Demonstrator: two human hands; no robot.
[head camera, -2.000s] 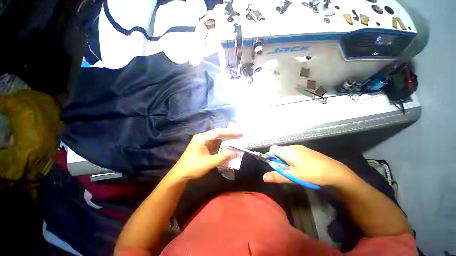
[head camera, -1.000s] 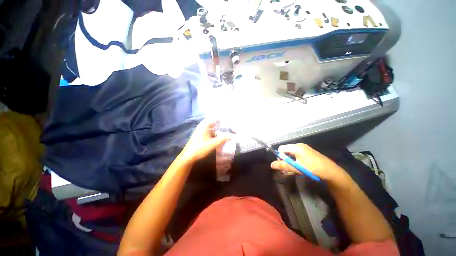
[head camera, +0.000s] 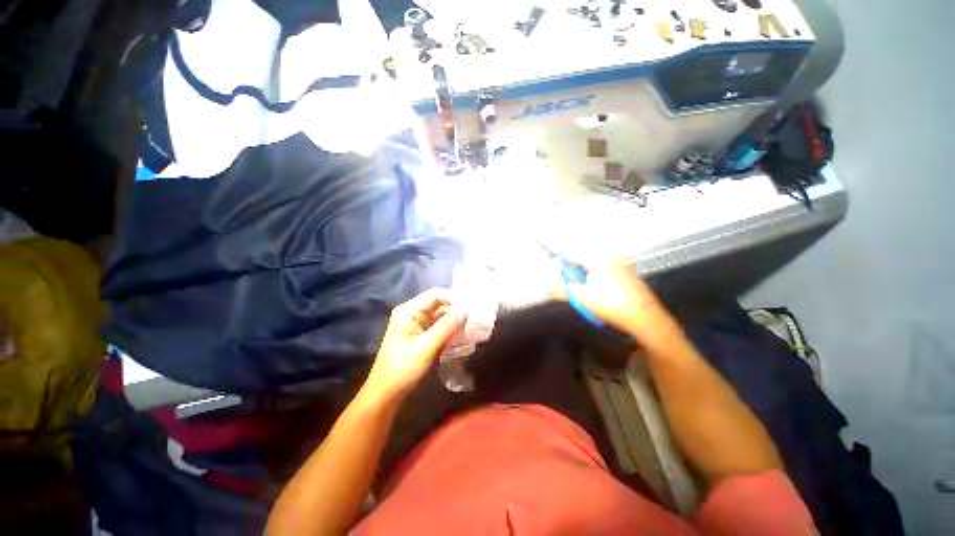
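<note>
My left hand (head camera: 417, 340) pinches a small pale pinkish strip (head camera: 468, 333) at the table's front edge; the strip's lower end hangs down. My right hand (head camera: 613, 298) holds scissors with blue handles (head camera: 576, 285), a little right of the strip and over the machine bed. The blades are mostly washed out by the lamp glare, and I cannot tell if they are open. The navy garment panel (head camera: 272, 251) lies wrinkled on the table, left of the needle area (head camera: 461, 157). Glare hides the presser foot and the strip's upper end.
The white JACK machine head (head camera: 628, 115) stands at the back, with small metal parts on top and brown squares (head camera: 597, 148) on its face. White-and-navy pieces (head camera: 225, 115) lie behind the navy panel. A yellow bag (head camera: 42, 335) is at the left. Dark cloth (head camera: 754, 408) hangs at the right.
My right hand with the scissors has moved up and left, onto the bed near the glare. My left hand has come slightly down with the strip. The scissors' handles have turned.
</note>
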